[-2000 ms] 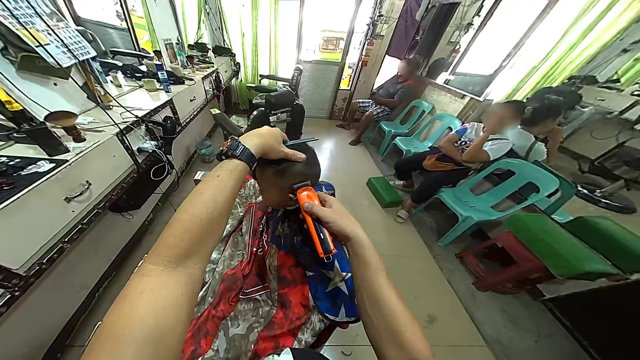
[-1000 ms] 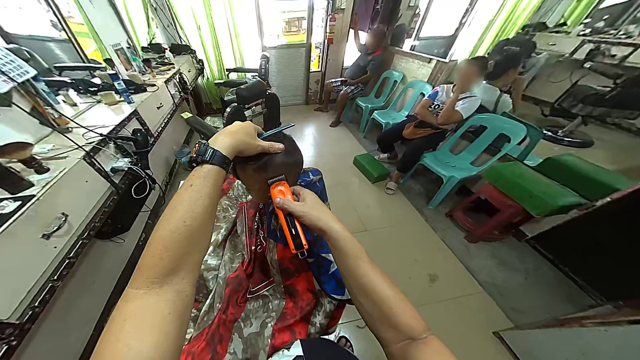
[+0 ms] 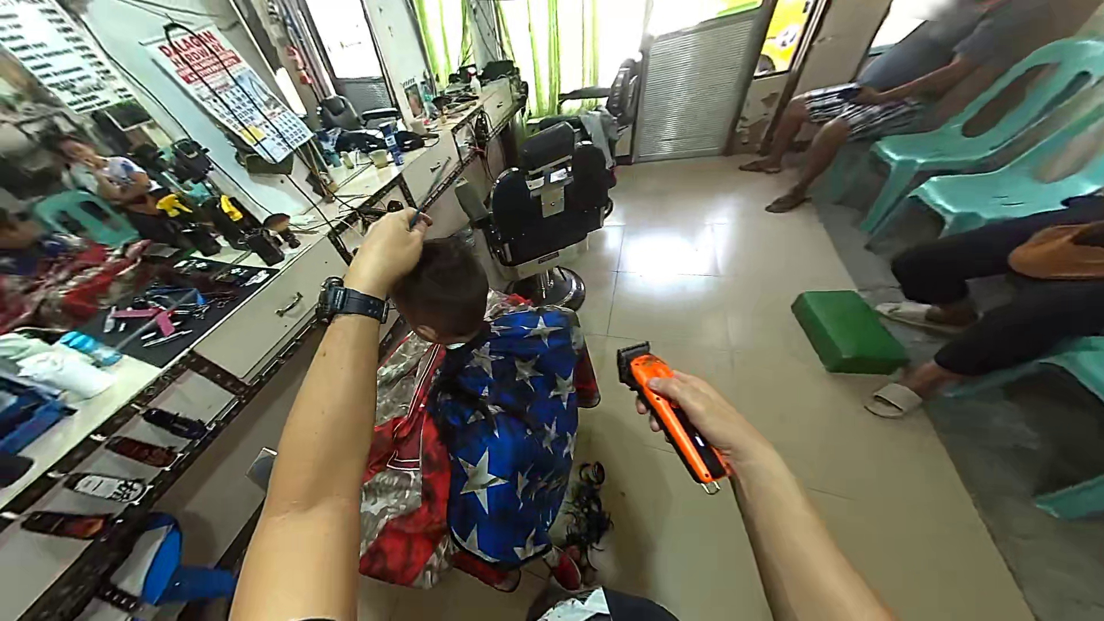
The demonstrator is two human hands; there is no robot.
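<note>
My left hand point(image 3: 390, 250), with a black watch on its wrist, rests at the upper left of a seated person's head point(image 3: 442, 289) and grips a thin dark comb point(image 3: 417, 217). An orange and black hair clipper point(image 3: 677, 418) is in my right hand point(image 3: 699, 410), held over the floor to the right of the head, its black guard end up and away from the hair. A barber cape point(image 3: 509, 431) in blue with silver stars, red and grey camouflage-like cloth covers the seated person's body.
Along the left runs a counter point(image 3: 293, 293) with a mirror, combs, scissors and bottles. A black barber chair point(image 3: 548, 198) stands ahead. At the right are a green block point(image 3: 849, 332), teal plastic chairs point(image 3: 992, 129) and seated people. Cut hair point(image 3: 589, 517) lies on the floor.
The clipper in my right hand has moved off the back of the head, out to the right. My left hand has stayed at the head with the comb. The view has shifted considerably.
</note>
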